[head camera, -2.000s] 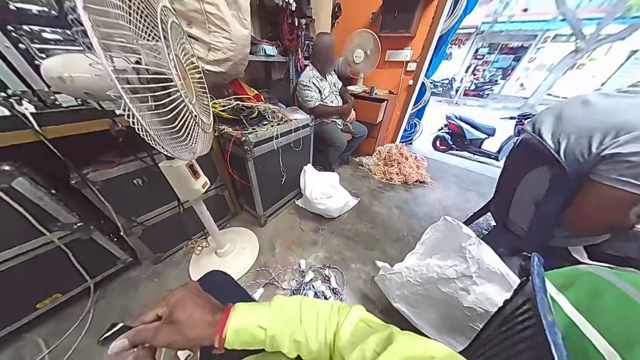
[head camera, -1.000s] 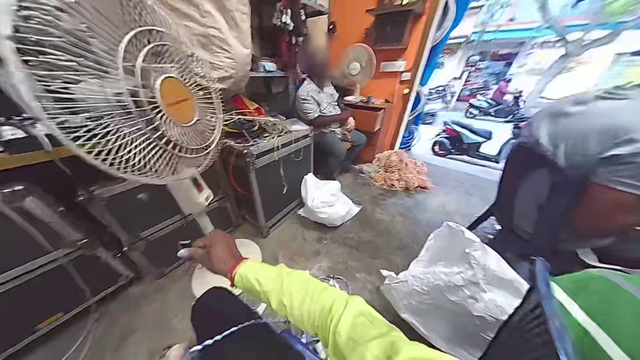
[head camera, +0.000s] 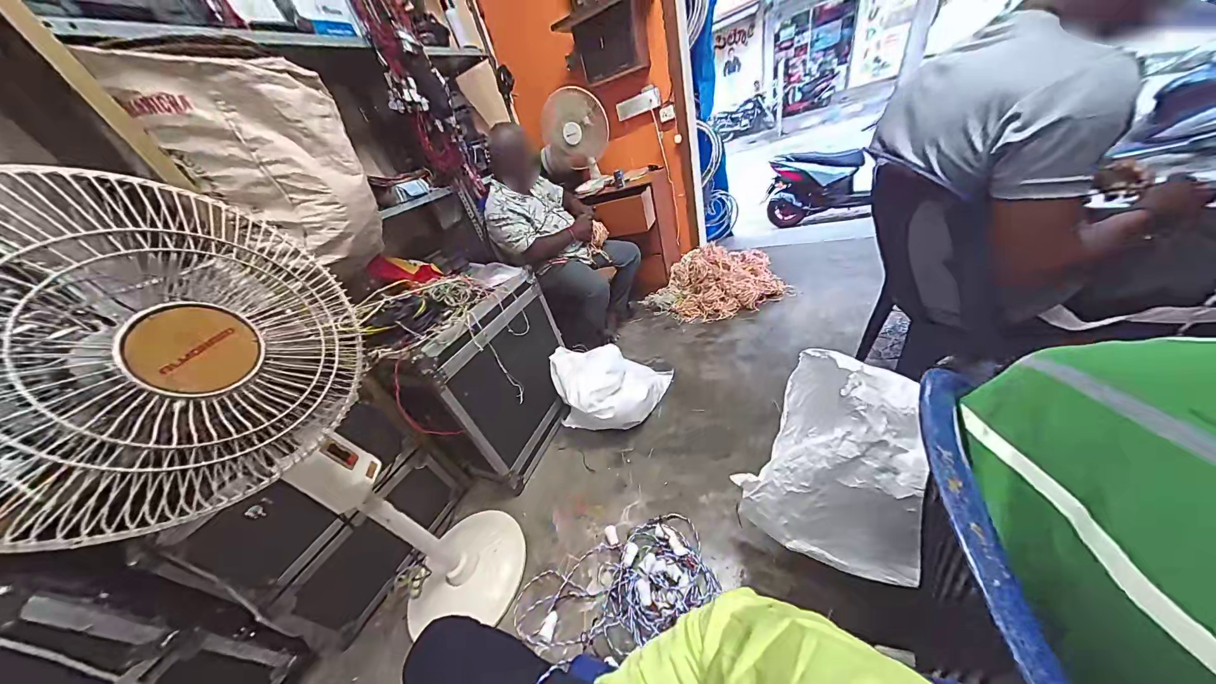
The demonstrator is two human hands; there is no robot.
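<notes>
Neither of my hands shows in the head view now; what they hold is hidden. A yellow-green sleeve (head camera: 760,646) crosses the bottom edge, beside my dark-clad knee (head camera: 475,654). Just beyond the sleeve, a tangle of blue and white twisted wire (head camera: 655,579) with white fittings, perhaps bulb holders, lies on the floor. To its left stands a white pedestal fan (head camera: 190,351) on a round base (head camera: 484,560).
White sacks (head camera: 608,385) (head camera: 845,475) rest on the floor. A black equipment case (head camera: 503,380) carries loose wires. One person (head camera: 560,218) sits by a pile of pinkish wire (head camera: 722,283); another (head camera: 1007,142) sits at right, behind a blue-rimmed container (head camera: 978,532) with green material.
My hand with the red wristband, seen earlier at lower left and then near the fan's post, has left view. The fan's head faces more toward me than at first.
</notes>
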